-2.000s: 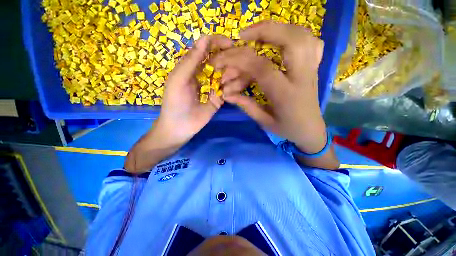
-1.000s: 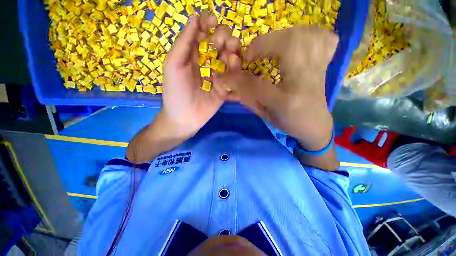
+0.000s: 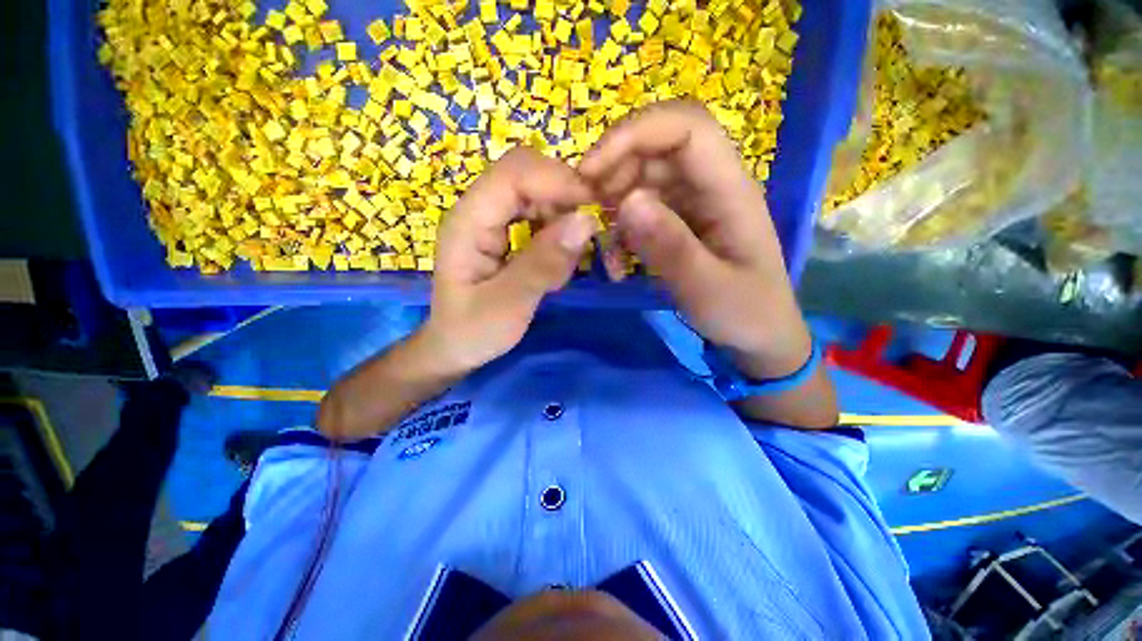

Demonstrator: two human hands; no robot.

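Note:
My left hand [image 3: 501, 269] is curled, its thumb and index fingertip pinching a small yellow component [image 3: 597, 218]. Another yellow piece [image 3: 519, 234] shows inside its curled fingers. My right hand [image 3: 720, 244] faces it, fingers bent, with the thumb tip close beside the pinched piece; whether it grips anything is unclear. A blue band is on my right wrist. Both hands are over the near edge of a blue tray [image 3: 363, 291]. Many loose yellow components [image 3: 338, 163] are spread across its floor.
A clear bag [image 3: 1002, 150] with yellow parts lies right of the tray on a dark green surface [image 3: 927, 291]. A red stool [image 3: 920, 376] and a person's grey sleeve or clothing [image 3: 1064, 420] are at right. A person's dark-clothed legs [image 3: 119, 470] show at lower left.
My hands have drawn together fingertip to fingertip, and my left palm has curled closed over its pieces. My right hand has turned from its blurred pose. Dark-clothed legs have appeared at lower left.

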